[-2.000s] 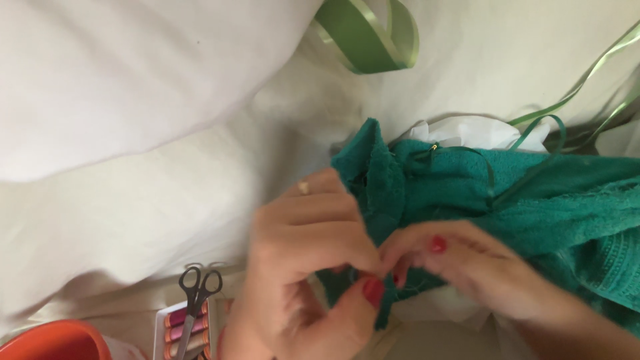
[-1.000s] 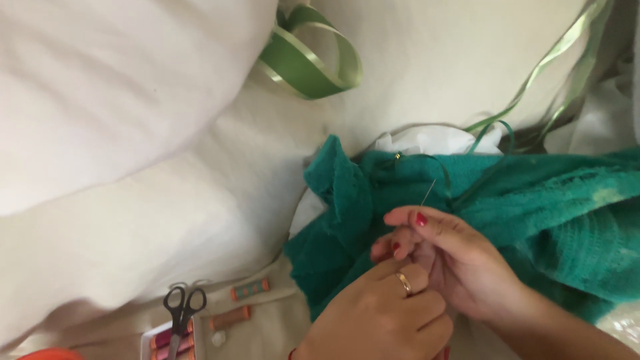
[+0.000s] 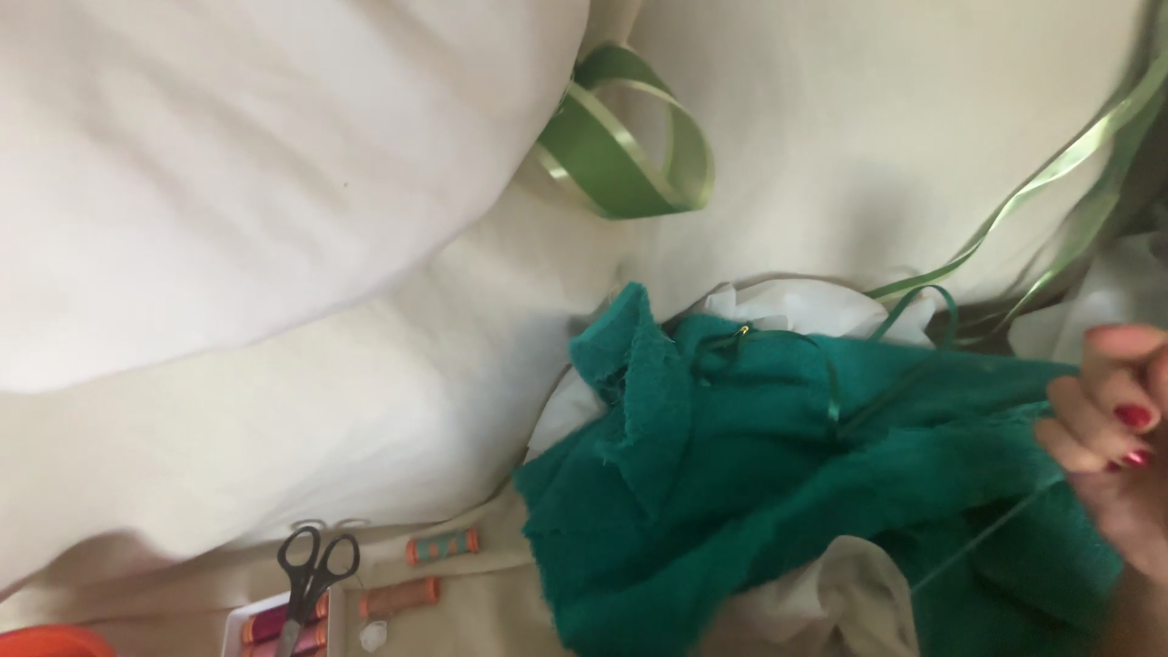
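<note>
Teal green cloth (image 3: 675, 547) with frayed edges lies bunched in the lower middle and right. A small gold-coloured pin or clasp (image 3: 744, 330) and a thin dark green ribbon (image 3: 832, 392) rest on its upper part. At the right edge, my right hand (image 3: 1109, 429) has its fingers curled, partly cut off by the frame, beside the cloth. A taut pale thread (image 3: 981, 541) runs from the lower cloth up to this hand; no needle can be made out. My left hand is out of view.
Scissors (image 3: 306, 579) lean in a small white box (image 3: 335, 620) with thread spools. Two more spools (image 3: 443, 546) (image 3: 400, 598) lie beside it. An orange rim (image 3: 59, 641) shows bottom left. Green ribbon (image 3: 620, 155) loops by a white pillow (image 3: 228, 164); more ribbon (image 3: 1013, 201) hangs right.
My right hand has moved away to the right edge, drawing out the thread. My left hand, which was beside it over the cloth, has left the view. The cloth lies more spread out.
</note>
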